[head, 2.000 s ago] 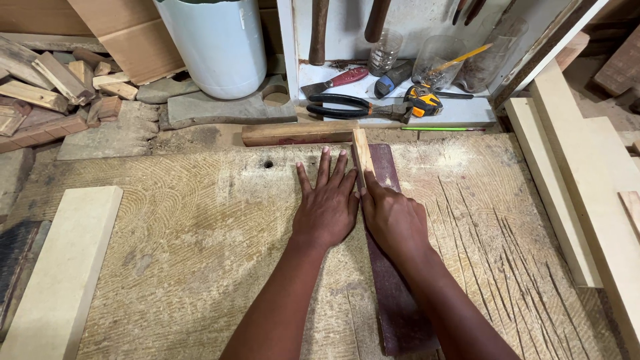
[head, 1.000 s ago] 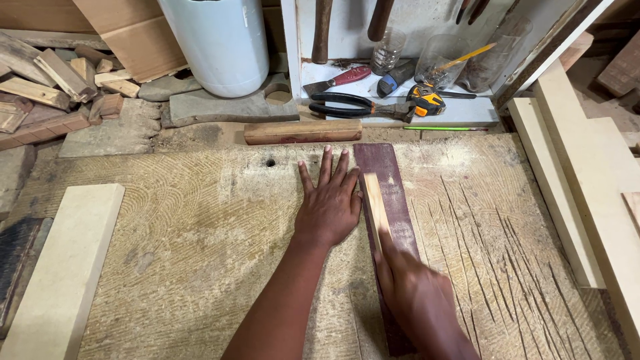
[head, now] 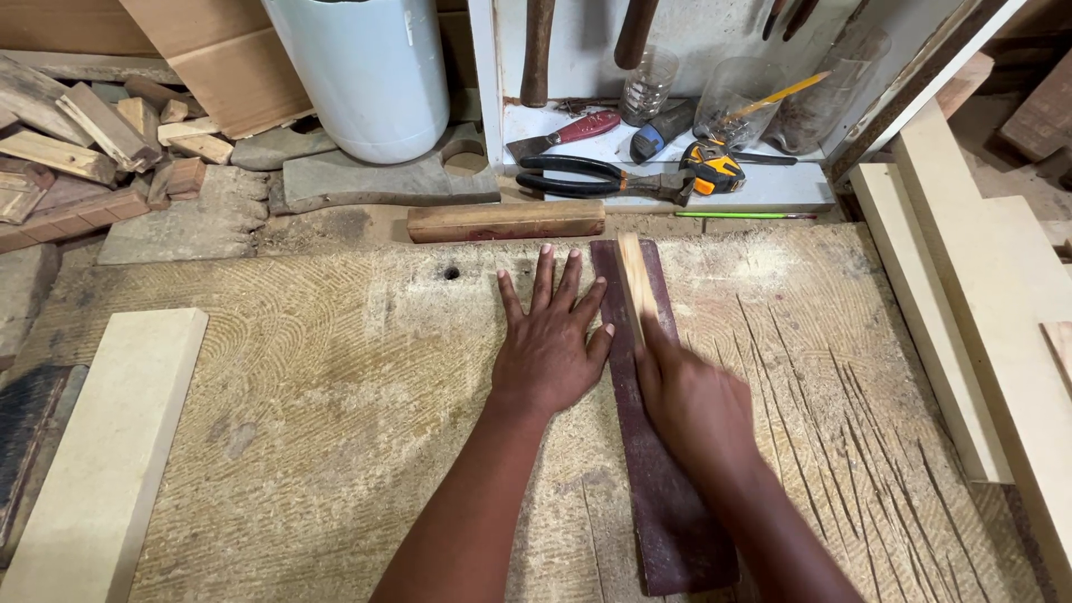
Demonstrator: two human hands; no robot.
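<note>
A long dark maroon strip of sandpaper (head: pixel 649 469) lies lengthwise on the sawdust-covered wooden bench (head: pixel 318 402). My right hand (head: pixel 699 402), slightly blurred, grips a small light wooden stick (head: pixel 638 276) that rests along the strip, its far end near the strip's far edge. My fingers hide the stick's near end. Flat on the bench just left of the strip is my left hand (head: pixel 548 347), fingers spread, with the thumb and index finger by the strip's left edge.
Behind the hands lie a wooden block (head: pixel 505 220), pliers (head: pixel 603 176), a tape measure (head: pixel 712 167), a scraper (head: pixel 569 134) and a green pencil-like stick (head: pixel 741 215). Pale boards stand at left (head: pixel 109 444) and right (head: pixel 934 335). A white container (head: pixel 368 75) and wood offcuts (head: pixel 109 134) are at the back left.
My right hand has slid the stick toward me along the strip, then away again to near the strip's far end. My left hand has stayed about where it was.
</note>
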